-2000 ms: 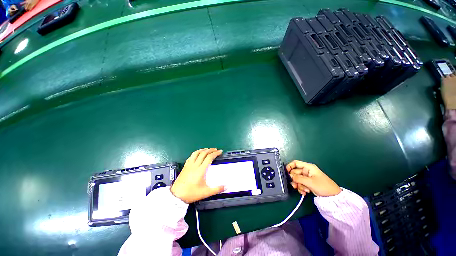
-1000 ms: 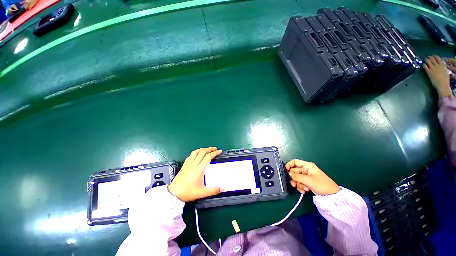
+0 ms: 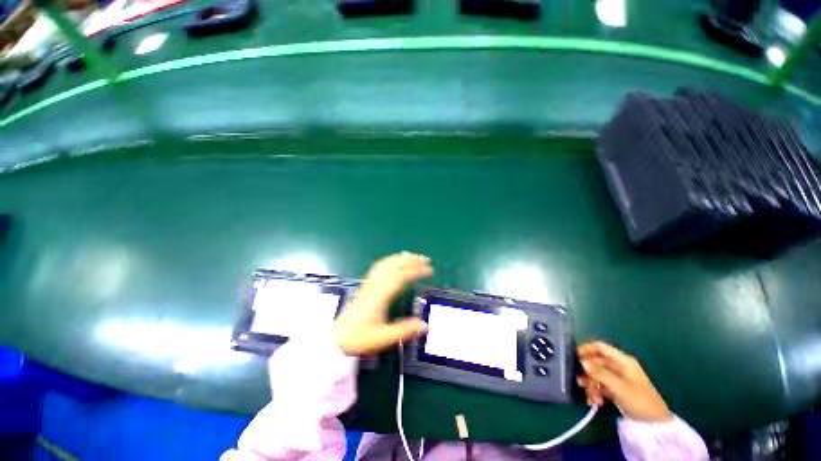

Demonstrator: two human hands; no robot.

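Observation:
A handheld unit with a lit white screen (image 3: 475, 338) lies in front of me, its round keypad at its right end. My right hand (image 3: 614, 378) is closed on the end of a white cable (image 3: 565, 436) at the unit's right short side; the plug is hidden by the fingers. My left hand (image 3: 383, 306), blurred, is at the unit's left end, fingers apart, and seems to hold nothing. A second handheld unit (image 3: 293, 311), screen also white, lies to the left, partly covered by my left hand and sleeve.
A block of dark grey stacked units (image 3: 707, 176) stands on edge at the right. A green rail (image 3: 405, 43) runs across the far side, with dark units (image 3: 500, 7) beyond it. A small cream tag (image 3: 462, 426) is near the front edge. Blue shapes (image 3: 117, 419) show at lower left.
The view has turned left, so the bench things appear further right. My left hand has come off its spread grip on the unit's left part. My right hand remains at the cable end.

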